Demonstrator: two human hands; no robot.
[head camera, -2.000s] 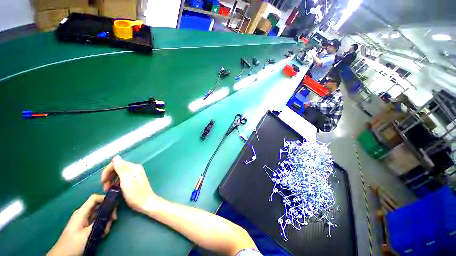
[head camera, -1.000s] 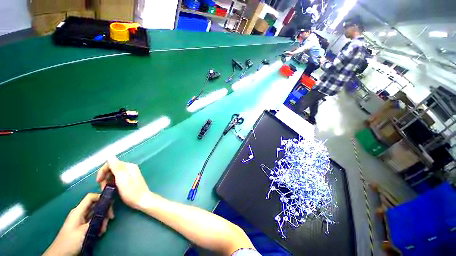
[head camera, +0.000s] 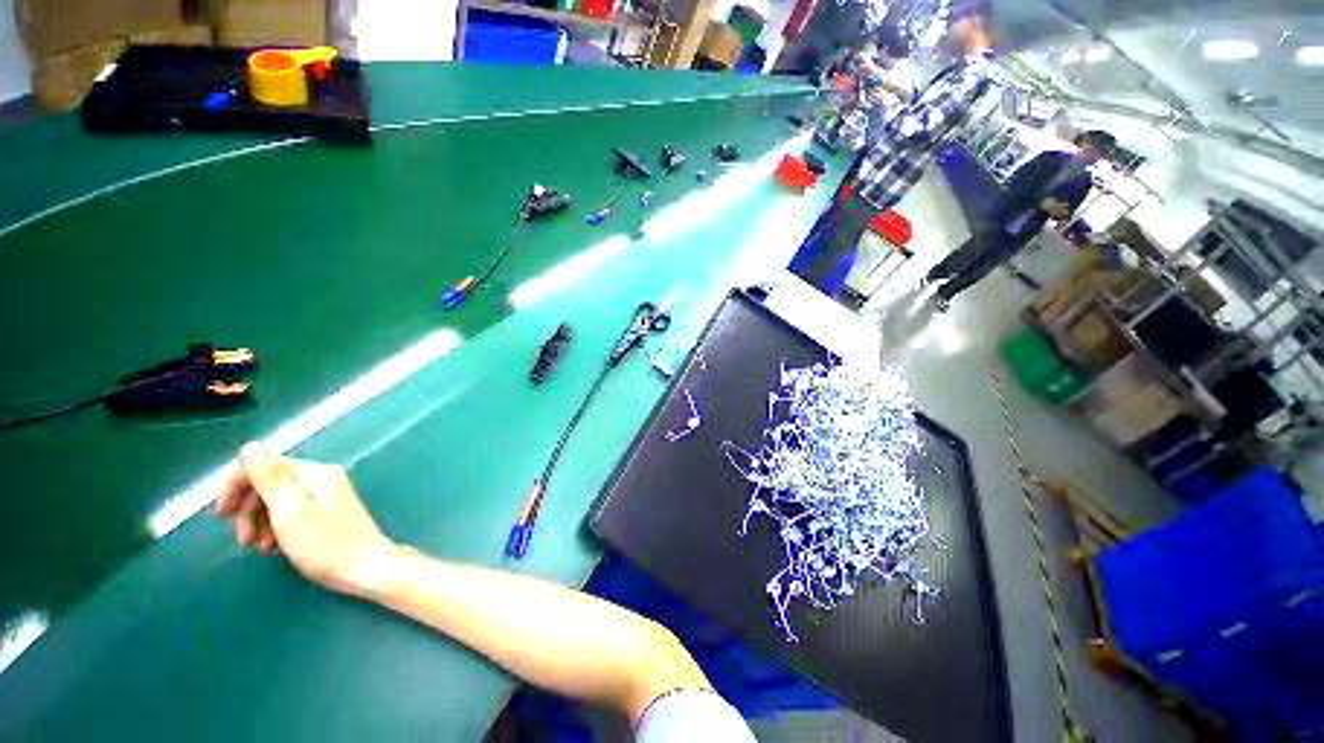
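Note:
My right hand (head camera: 308, 520) is over the light-green ledge (head camera: 363, 661) at the left, fingers curled; whether something small is inside cannot be told. My left hand is not in view, nor is the black piece it held. A lead with a black clamp (head camera: 636, 337) and a blue plug end lies on the ledge beside the tray. A loose black part (head camera: 550, 353) lies left of it. A black parts tray (head camera: 654, 501) holds a tangled heap of silver-white wire pieces (head camera: 842, 486), with one piece apart near its left side.
A pair of black clamps with coppery tips (head camera: 182, 380) lies on the darker green belt (head camera: 334, 247), with several leads farther up. A black bin (head camera: 131, 109) with a yellow-orange roll (head camera: 279, 76) stands at the far side. People stand beyond the tray. Blue crates (head camera: 1227, 610) are at right.
My left hand and the black piece have gone out of view. My right hand is now alone, slightly left of before. The belt's clamps have moved left. A person in checks has stood up.

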